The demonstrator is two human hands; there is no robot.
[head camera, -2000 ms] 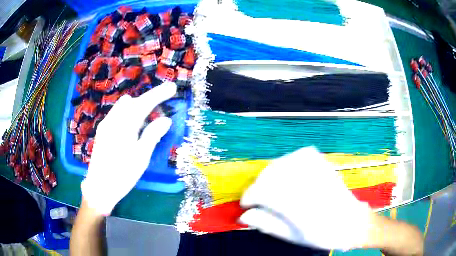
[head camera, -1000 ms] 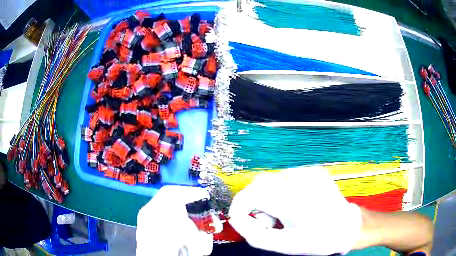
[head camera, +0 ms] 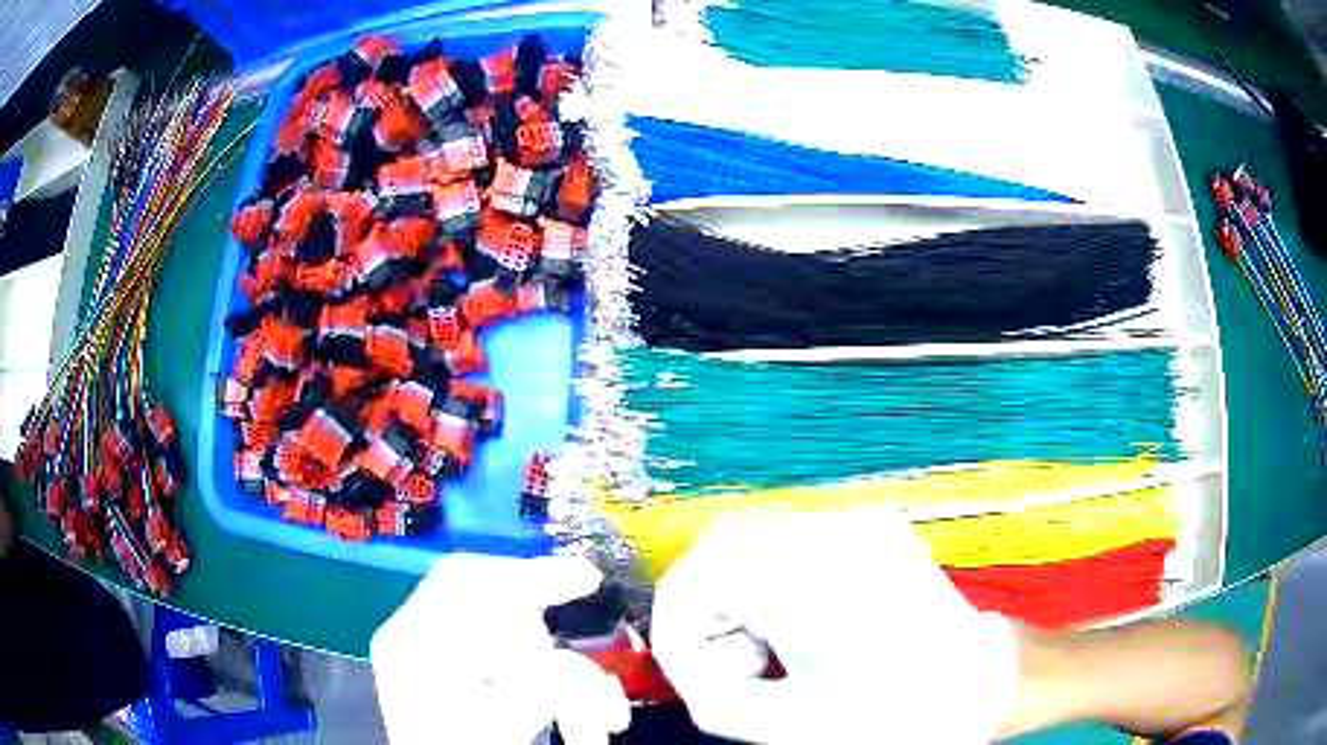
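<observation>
My left hand [head camera: 488,655], in a white glove, holds a red-and-black connector housing [head camera: 594,623] at the bottom centre, between thumb and fingers. My right hand [head camera: 830,626], also gloved in white, is close beside the housing, over the near ends of the yellow wires [head camera: 1048,524] and red wires [head camera: 1077,585]. Its fingers are curled, and a small dark red spot shows between them; whether they grip a wire I cannot tell. The lower part of my left hand is cut off by the frame's edge.
A blue bin [head camera: 226,495] of loose housings lies left of the white wire tray [head camera: 1196,379], which holds green, black [head camera: 902,284] and blue wires [head camera: 786,163]. Finished harnesses lie at far left [head camera: 117,349] and a small bunch at right [head camera: 1266,255]. A blue stool-like object stands at lower left.
My left hand has come from the blue bin to the bottom centre with a housing. My right hand has moved left beside it. Over the last second both hands have shifted only slightly.
</observation>
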